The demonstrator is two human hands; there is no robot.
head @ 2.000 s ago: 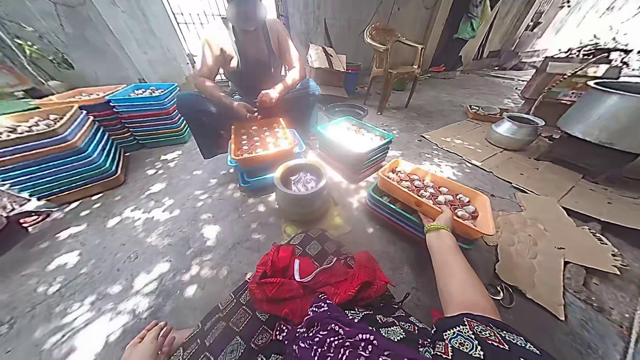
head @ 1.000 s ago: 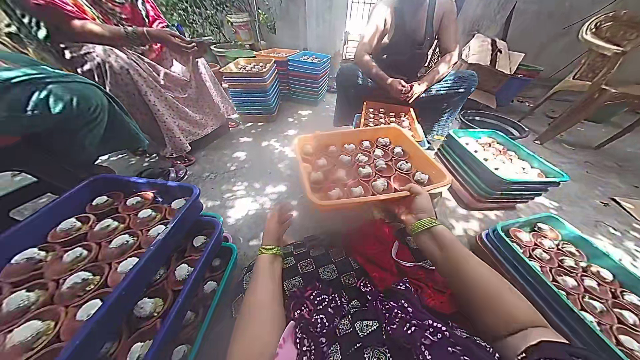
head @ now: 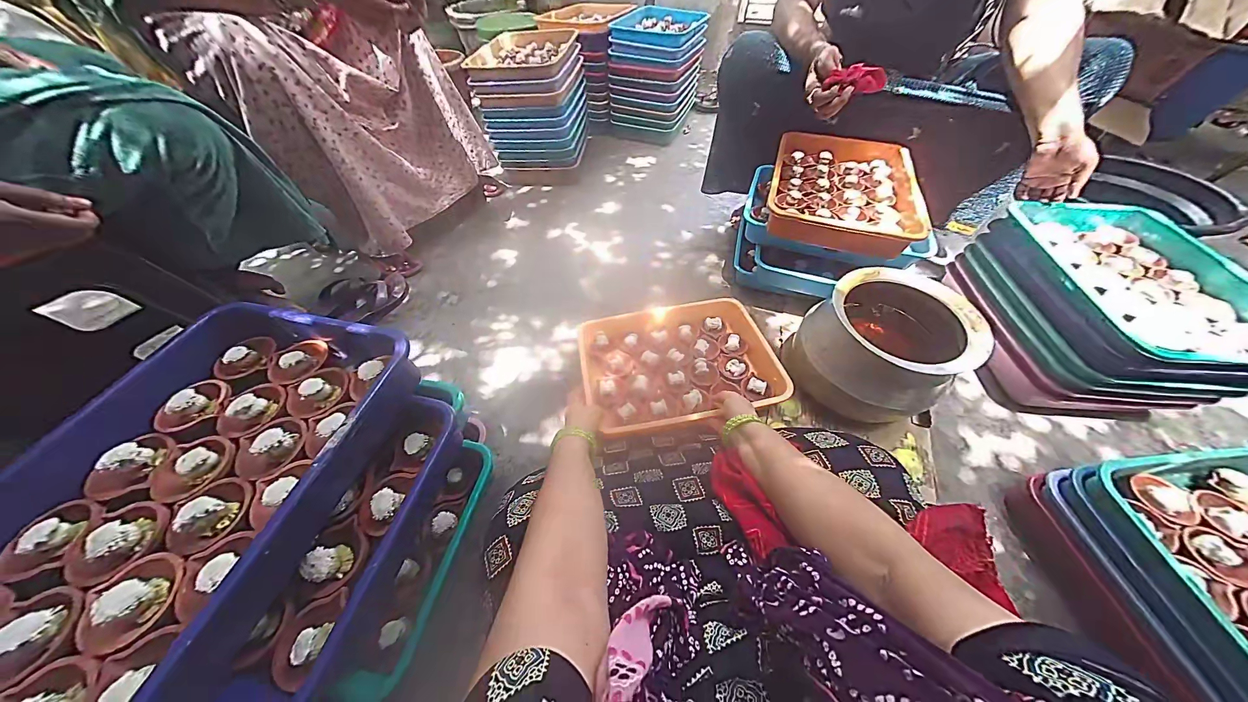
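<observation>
An orange plastic tray [head: 590,375] of small clay cups with white contents is held low in front of me, just beyond my knees. My left hand [head: 583,409] grips its near left corner, and my right hand [head: 729,405] grips the near right side; both sets of fingers are partly hidden by the tray. Right of the tray stands a round metal pot [head: 858,375] with dark liquid inside. A red cloth [head: 960,551] lies across my lap, partly under my right forearm.
Stacked blue trays [head: 390,336] of filled clay cups stand at left, green-topped stacks [head: 1102,322] at right. A person sits opposite behind an orange tray [head: 848,234], holding a red cloth [head: 856,78]. More people are at left; tall tray stacks [head: 531,127] stand behind.
Two seconds ago my right hand was at a tray on the right-hand stack. Since one second ago, the orange tray has been lowered and both hands now hold it. The person opposite now holds a red cloth.
</observation>
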